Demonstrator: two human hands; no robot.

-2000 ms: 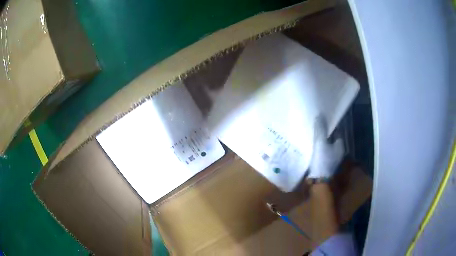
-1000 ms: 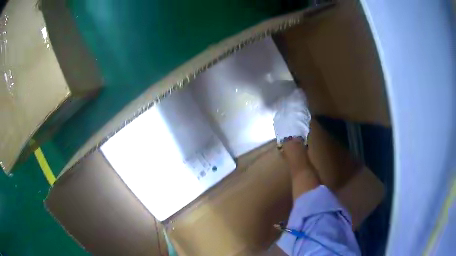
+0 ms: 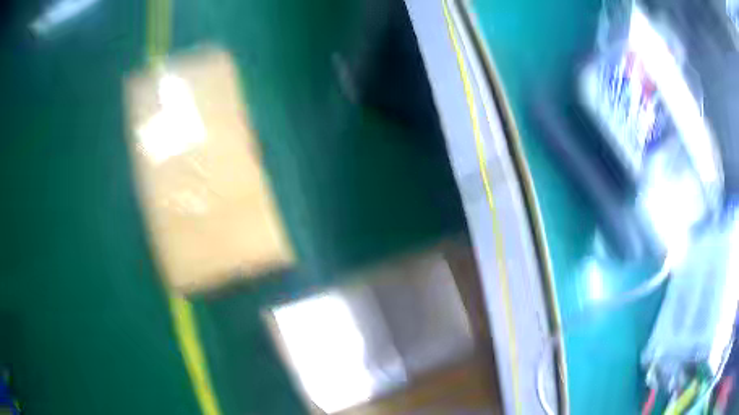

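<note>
No hand can be made out in the current blurred view. The open brown carton (image 3: 466, 395) stands on the green floor at the bottom centre, partly cut off by the picture's edge and the bench. White foam boxes lie in it: one (image 3: 332, 348) is brightly lit at the left, another (image 3: 429, 312) is in shade beside it.
A second, closed brown carton (image 3: 215, 194) with shiny tape stands on the floor at left, near a yellow floor line (image 3: 191, 348). The pale bench edge (image 3: 486, 194) runs down the middle. On the bench at right are blurred devices (image 3: 693, 300) with coloured leads.
The view has swung and pulled back from the open carton, and the bench top has come in at the right. My gloved hand, earlier over the foam boxes, has left the picture.
</note>
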